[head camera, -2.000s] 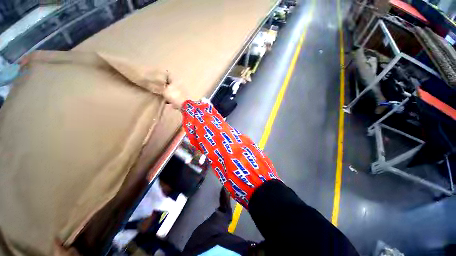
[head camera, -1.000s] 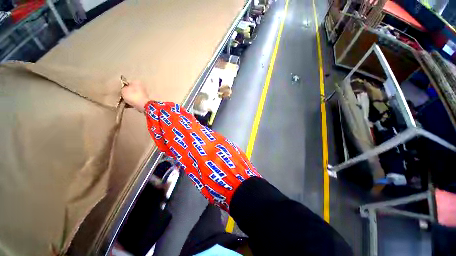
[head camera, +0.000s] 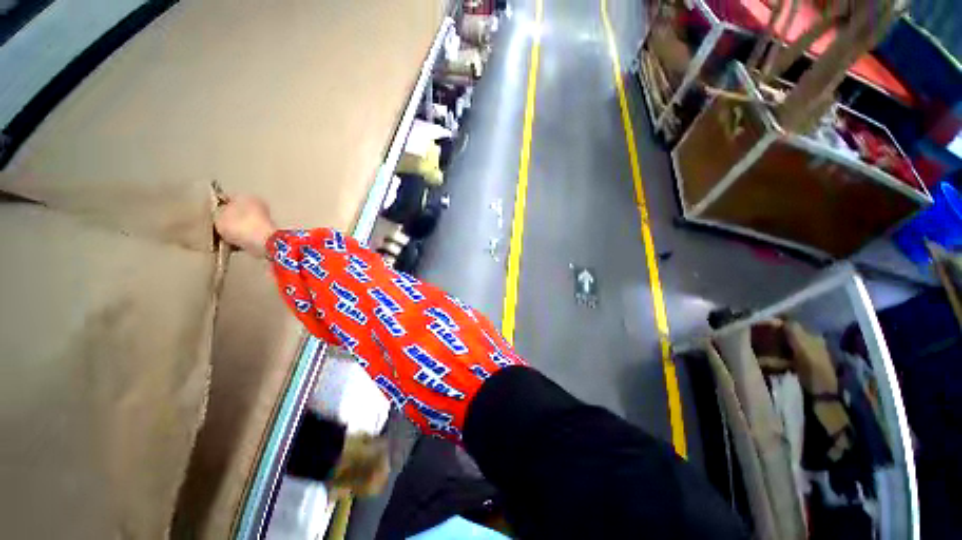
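Note:
My right hand (head camera: 245, 224), at the end of a red patterned sleeve cover, pinches the corner of a tan fabric ply (head camera: 106, 348) over the long table. The ply's cut edge hangs down from my fingers towards the bottom of the view, and another edge runs left from them. Under and beyond it lies flat tan fabric (head camera: 264, 95), reaching close to the table edge rail (head camera: 283, 448). My left hand is not in view.
A grey aisle (head camera: 570, 200) with two yellow lines runs along the table's right. Across it stand a wooden-sided trolley (head camera: 781, 190) and a grey-framed trolley (head camera: 881, 359) holding rolls. Mixed items lie under the table. A blue bin (head camera: 934, 227) is at far right.
My right hand, holding the fabric corner, has moved along the table; in the view it shifts left. The wooden-sided trolley has come closer. The nearer metal frames have slid down and partly out of view.

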